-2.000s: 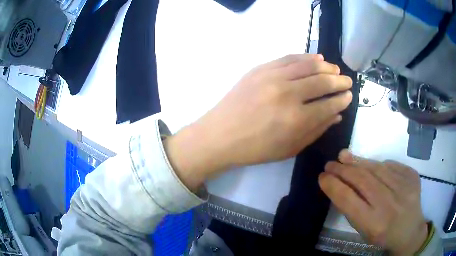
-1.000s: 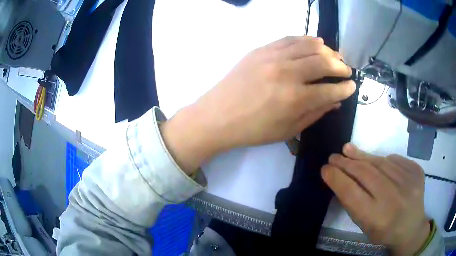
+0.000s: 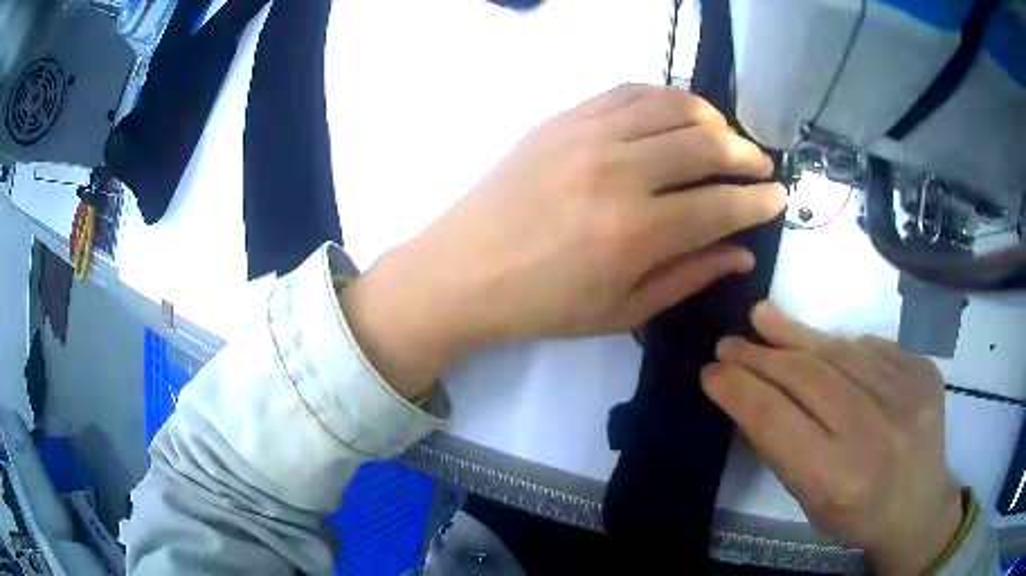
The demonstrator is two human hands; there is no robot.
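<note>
A long black fabric strip (image 3: 686, 394) runs from the table's front edge up past the left side of the white sewing machine head (image 3: 827, 68). My left hand (image 3: 563, 225) lies over the strip, its fingertips pressed on it beside the presser foot area (image 3: 804, 158). My right hand (image 3: 844, 433) rests its fingertips on the strip's right edge, lower down. Neither hand clearly pinches the cloth; the underside of my left fingers is hidden. The shiny throat plate (image 3: 816, 208) shows right of the strip.
Black cut pieces (image 3: 290, 146) lie left on the white table. Yellow-and-red-handled scissors (image 3: 82, 234) are at the far left by a grey vented box (image 3: 68, 84). A ruler tape (image 3: 506, 484) follows the front edge. A blue crate (image 3: 388, 512) is below. Dark cloth hangs over the edge.
My left hand has moved slightly up along the strip since the earliest frame, and its fingers have spread a little. The whole view has shifted slightly, with the scene sitting further left.
</note>
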